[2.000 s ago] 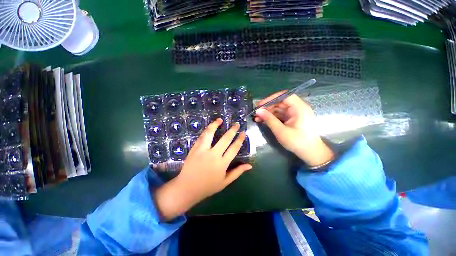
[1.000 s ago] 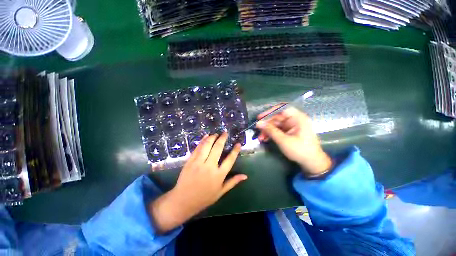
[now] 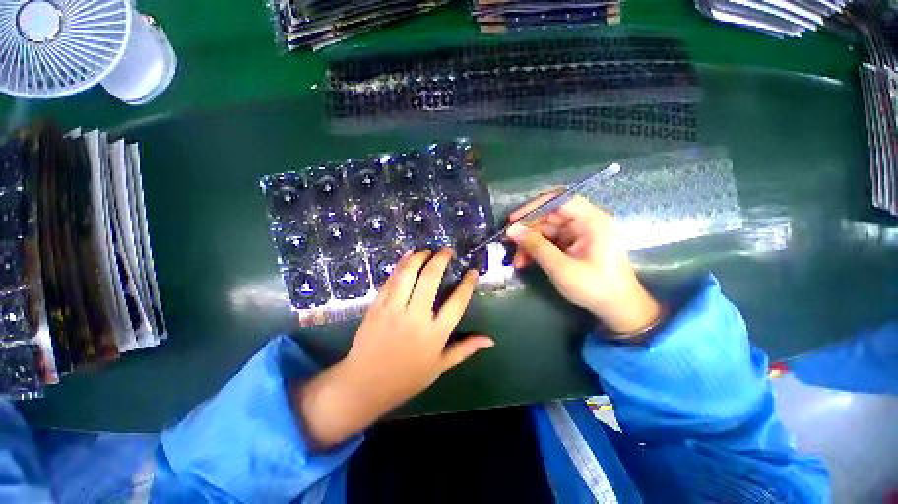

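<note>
The blister tray point(image 3: 337, 234) is a glossy clear-and-black rectangle with rows of round black parts, lying on the dark green mat. My left hand point(image 3: 406, 330) rests with spread fingers on its lower right part, fingertips over the bottom row, gripping nothing. My right hand point(image 3: 583, 258) holds thin tweezers point(image 3: 551, 205) like a pen, just right of the tray. Their tip reaches over the tray's lower right cells; whether it holds a piece cannot be told. The whitish liner sheet point(image 3: 679, 197) lies to the right, partly behind my right hand.
Dark sticker sheets point(image 3: 512, 87) lie flat behind the tray. A leaning tray stack point(image 3: 84, 256) stands at the left. A white fan point(image 3: 61, 44) is at rear left. Tray stacks point(image 3: 350, 20) line the rear, with pale ones point(image 3: 773, 15) at rear right and more at the right edge.
The tweezers' tip has moved from the tray's right edge down and left over its lower right cells. My left hand has slid lower on the tray. The whole view has shifted slightly.
</note>
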